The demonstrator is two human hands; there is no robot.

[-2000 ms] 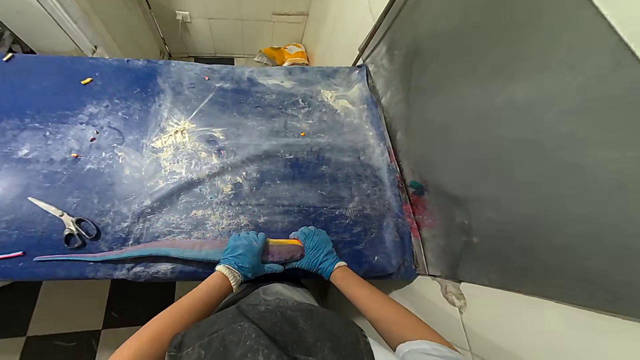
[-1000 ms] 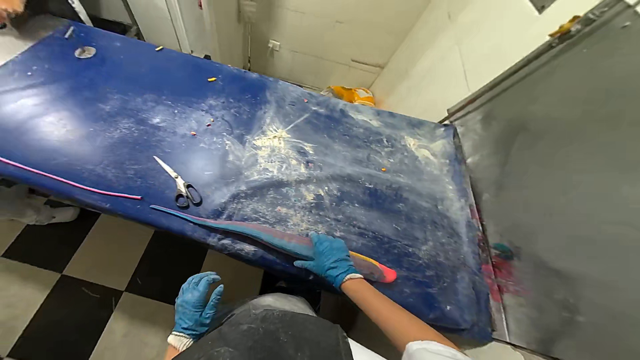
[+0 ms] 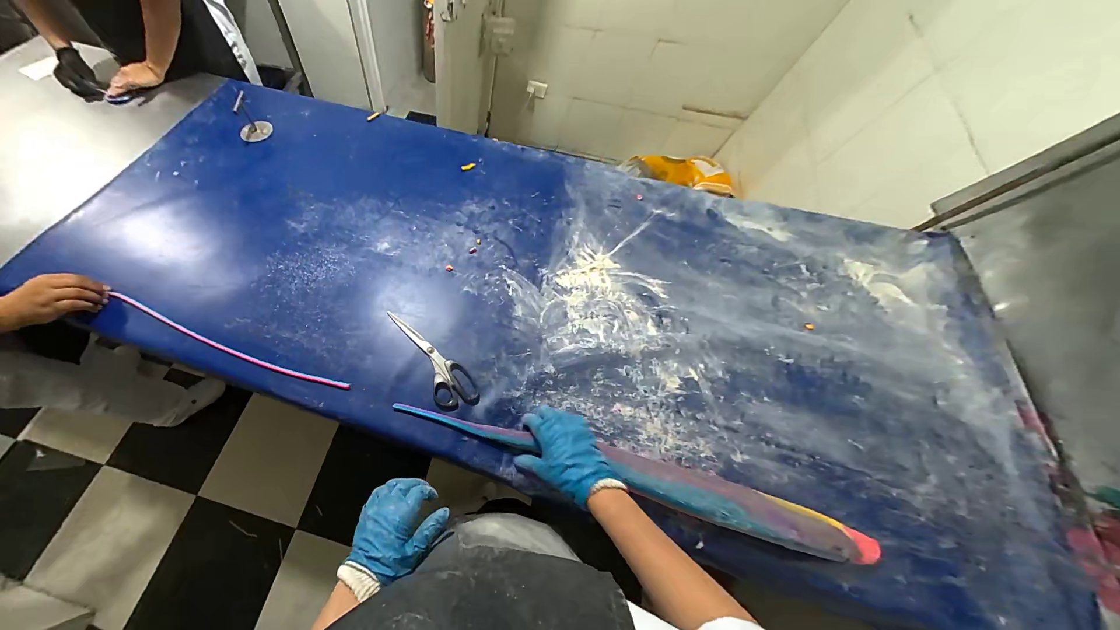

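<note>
A long tapered roll of soft, striped material, blue, purple and yellow with a pink end, lies along the front edge of the blue table. My right hand, in a blue glove, rests over its narrower part with the fingers curled around it. Off the table edge, in front of my apron, my left hand is gloved too, holds nothing and has its fingers apart. Scissors with black handles lie part open beyond the roll's thin tip. Further left runs a thin pink strand, its far end at another person's bare hand.
At the upper left, another person's hands work on a metal surface. A round metal tool stands near the blue table's back corner. White powder and small crumbs mark the table. A grey panel borders its right end.
Two seconds ago both my hands were on the roll's thick end. My left hand has come off it, and my right hand has moved left along the roll. The view has swung left.
</note>
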